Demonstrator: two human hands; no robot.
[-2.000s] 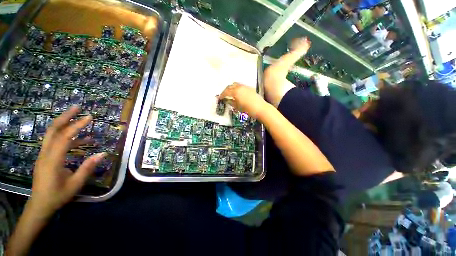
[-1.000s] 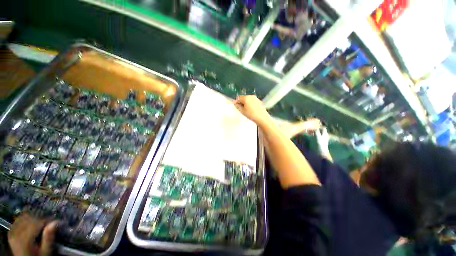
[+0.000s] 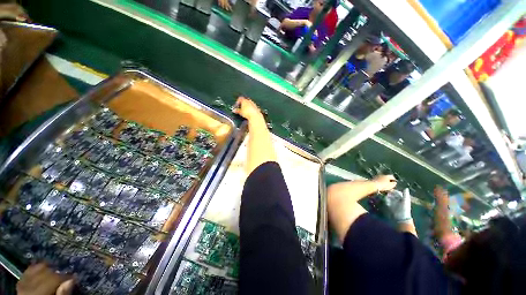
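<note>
My right hand (image 3: 247, 108) reaches over the right tray to the green strip beyond it, its fingers at small loose boards (image 3: 219, 103); whether it grips one cannot be told. My left hand (image 3: 45, 281) is at the near left rim of the left tray (image 3: 233, 123), partly cut off by the frame edge. Dense rows of dark circuit boards (image 3: 104, 178) fill most of the left tray over a brown liner (image 3: 151, 108). Greener boards (image 3: 210, 241) lie at the near end of the right tray (image 3: 324, 196), beside a white sheet (image 3: 295, 173); my right sleeve hides part of both.
More loose boards (image 3: 300, 133) lie along the green strip (image 3: 190, 82). A neighbouring person's hand (image 3: 382, 184) and a gloved hand (image 3: 399, 205) are at the right. White-framed shelving (image 3: 369, 118) stands above. Brown sheets (image 3: 34, 95) lie at the far left. People are visible beyond.
My right hand has moved from the right tray's boards, over its far edge, to the green strip. My left hand has moved down to the left tray's near rim. The view has shifted towards the line.
</note>
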